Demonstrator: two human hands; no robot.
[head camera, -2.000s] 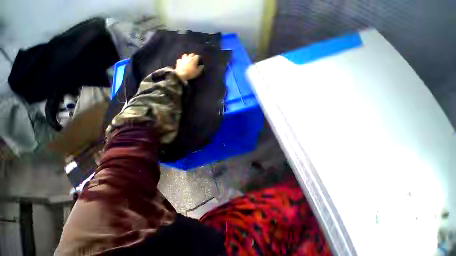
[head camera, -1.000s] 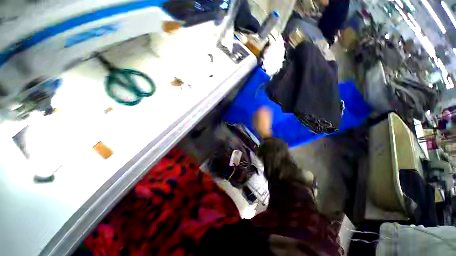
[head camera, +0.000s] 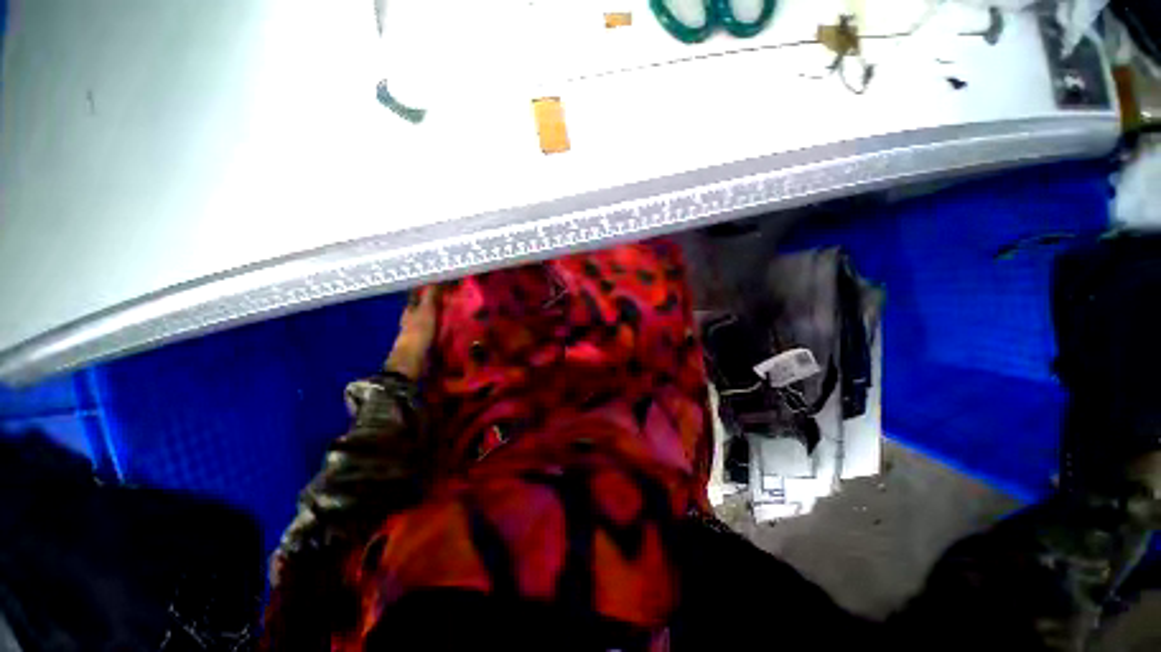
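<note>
My left hand (head camera: 414, 334) is beside the red patterned cloth on my lap (head camera: 560, 382), just below the table's front edge. Its fingers are partly hidden, so its grip cannot be told. A camouflage sleeve (head camera: 1082, 548) reaches to the right edge. My right hand (head camera: 1143, 474) shows there only as a dim, blurred patch, just below dark fabric (head camera: 1110, 344); whether it holds the fabric cannot be told. More dark fabric (head camera: 102, 541) lies at the lower left.
The white table (head camera: 255, 166) has a ruler tape (head camera: 560, 232) along its front edge. Teal scissors handles (head camera: 713, 18), an orange tab (head camera: 550, 125) and small metal bits (head camera: 840, 38) lie on it. Blue crate surfaces (head camera: 974, 318) flank my lap. Dark pieces with a white label (head camera: 787, 368) are below.
The view has swung from the left crate, to the right crate, and now back to the table front. My left hand is off the black cloth and beside my lap; the right sleeve is farther right.
</note>
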